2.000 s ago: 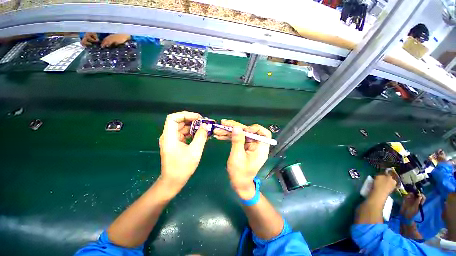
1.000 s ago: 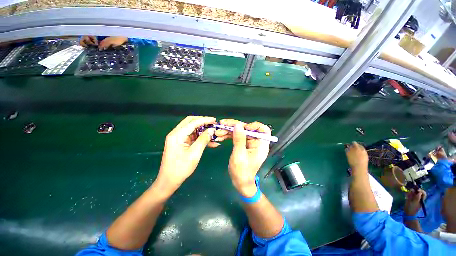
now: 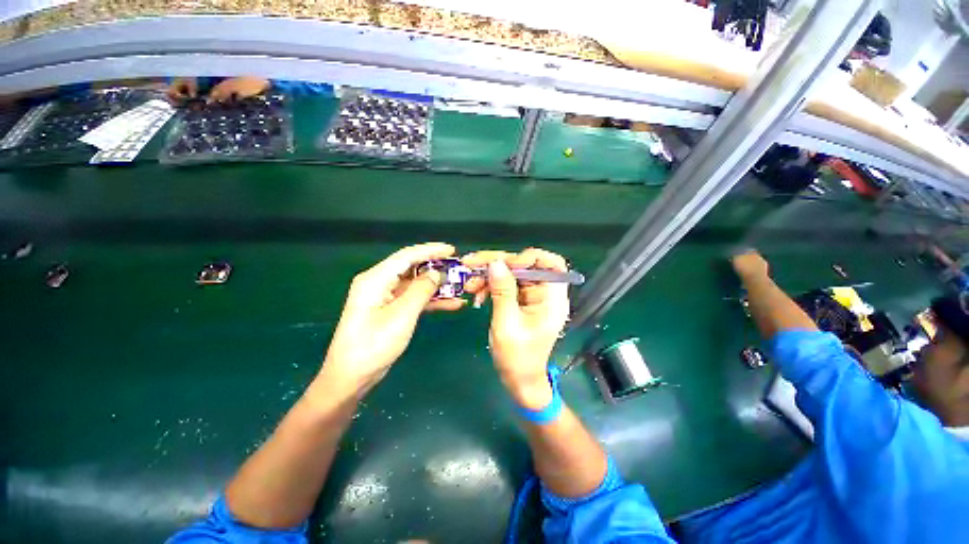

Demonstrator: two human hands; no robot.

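My left hand (image 3: 388,313) holds a small dark, white and silver electronic module (image 3: 448,278) between thumb and fingers, above the green bench. My right hand (image 3: 526,319) grips a slim grey pen-like tool (image 3: 547,276). The tool's left end is at the module's right side; its exact tip is hidden by the fingers and too small to make out. The fingers of both hands are close together at the module. A blue band (image 3: 544,404) is around my right wrist.
A wire spool (image 3: 625,367) stands right of my right hand, by a slanted metal post (image 3: 680,191). Modules (image 3: 214,273) lie on the green bench (image 3: 138,351). Filled trays (image 3: 379,125) are at the back. A neighbour's arm (image 3: 781,303) reaches over the bench at right.
The module shows more of its white and silver face, and the tool looks grey instead of white. The bench modules at left have shifted slightly left. The neighbour at right has leaned in, arm extended.
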